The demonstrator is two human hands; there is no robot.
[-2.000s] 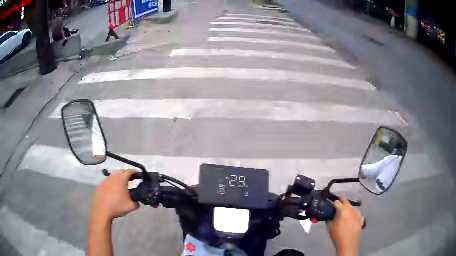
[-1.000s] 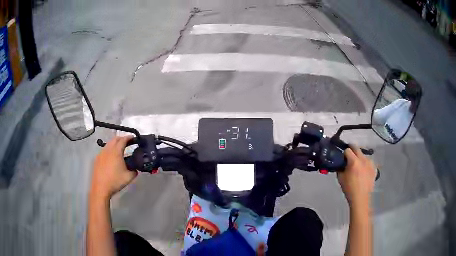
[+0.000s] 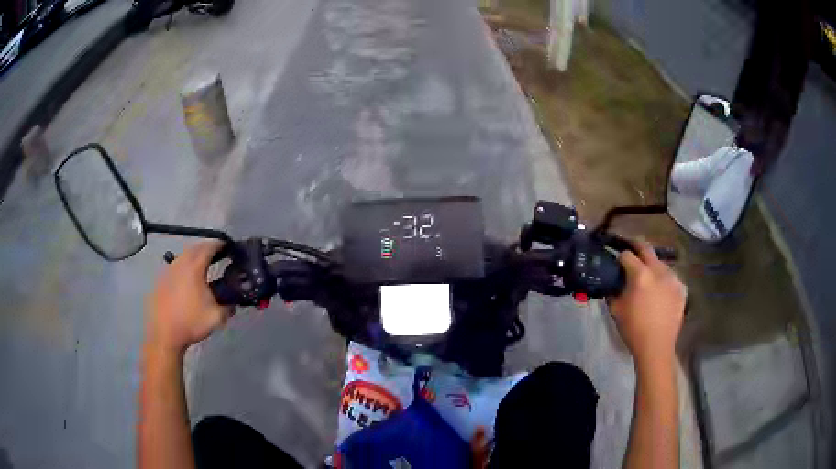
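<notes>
My left hand (image 3: 186,295) is closed round the left handlebar grip (image 3: 225,289). My right hand (image 3: 653,300) is closed round the right throttle grip, which it mostly hides. Between them the handlebar carries black switch housings (image 3: 598,266) with small red buttons. The dark digital dashboard (image 3: 412,240) at the centre shows 32. A bright white panel (image 3: 416,310) sits just below it. The printed bag (image 3: 365,396), light blue and white, is between my knees with a dark blue pouch (image 3: 408,441) on it. Black-rimmed mirrors (image 3: 101,201) stand on each side; the right mirror (image 3: 709,179) reflects a white sleeve.
A grey paved lane (image 3: 385,101) runs ahead. A short round bollard (image 3: 208,117) stands left of it, with a smaller one (image 3: 35,151) farther left. A parked two-wheeler (image 3: 179,9) is at the upper left. A grass strip (image 3: 596,119) with a pale post (image 3: 561,35) and a dark trunk (image 3: 777,73) lies right.
The zebra crossing and manhole cover are gone from view; the paved lane, bollards and grass strip now show. The dashboard reading went from 29 to 31 to 32. Both hands still hold the grips.
</notes>
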